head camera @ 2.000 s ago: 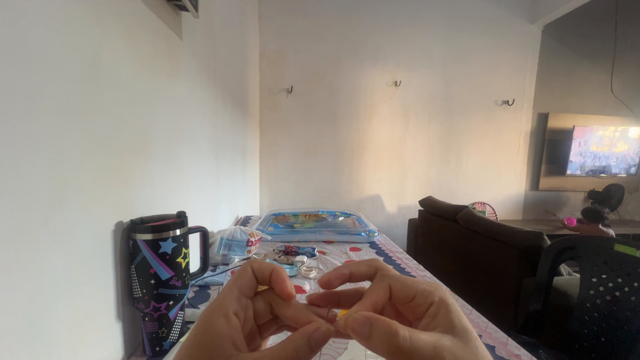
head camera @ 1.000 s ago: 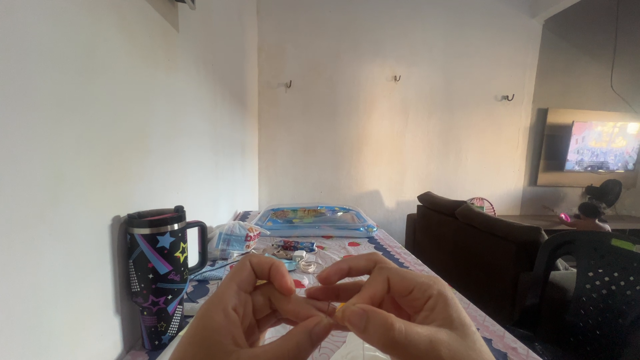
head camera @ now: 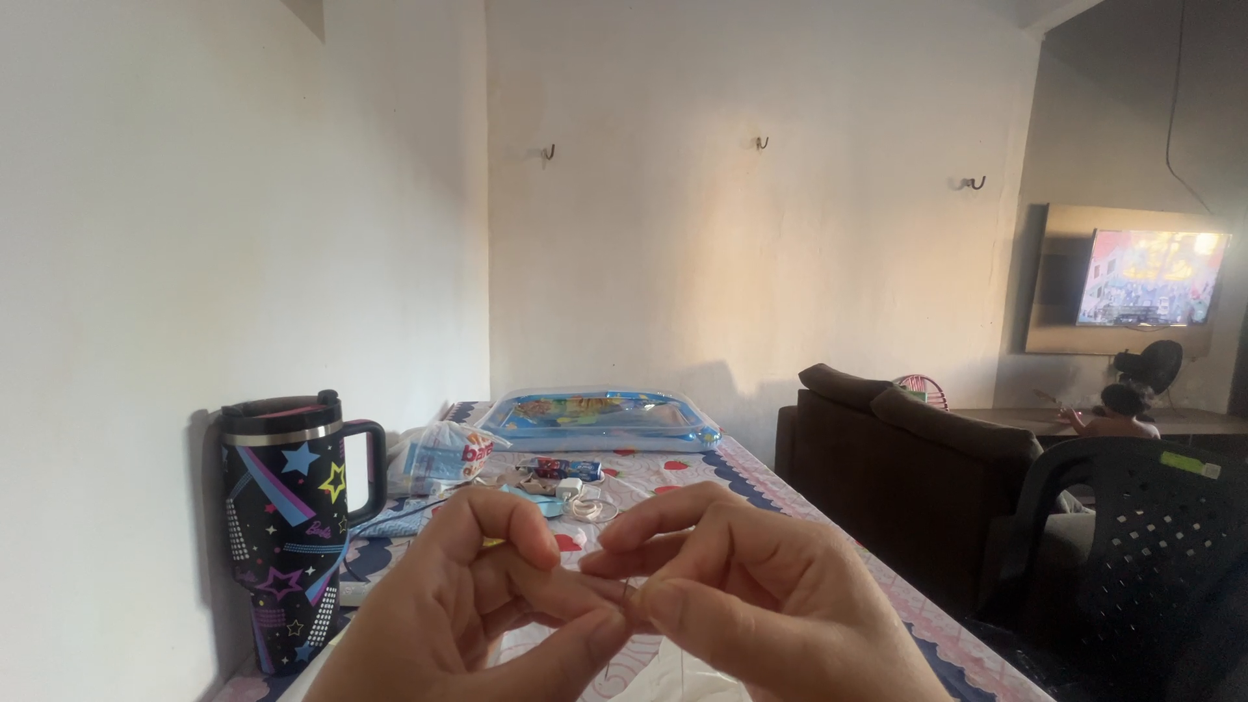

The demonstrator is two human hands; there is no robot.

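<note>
My left hand (head camera: 487,604) and my right hand (head camera: 770,595) meet fingertip to fingertip above the near part of the table. A thin dark strand (head camera: 625,589), perhaps thread or a needle, shows between the fingers of both hands; its ends are hard to make out. Thumb and index finger are pinched on each hand, and whatever else they hold is hidden. Beneath the hands lies white material (head camera: 682,673), partly covered by them.
A black tumbler with stars (head camera: 288,536) stands at left on the patterned tablecloth (head camera: 673,478). Behind the hands are a plastic bag (head camera: 444,456), a white charger with cable (head camera: 575,492), a small blue can (head camera: 565,469) and a blue-patterned tray (head camera: 604,419). A person sits beyond the sofa (head camera: 916,468).
The yellow bit seen at the right fingertips earlier no longer shows there. Both hands stay close together in nearly the same place.
</note>
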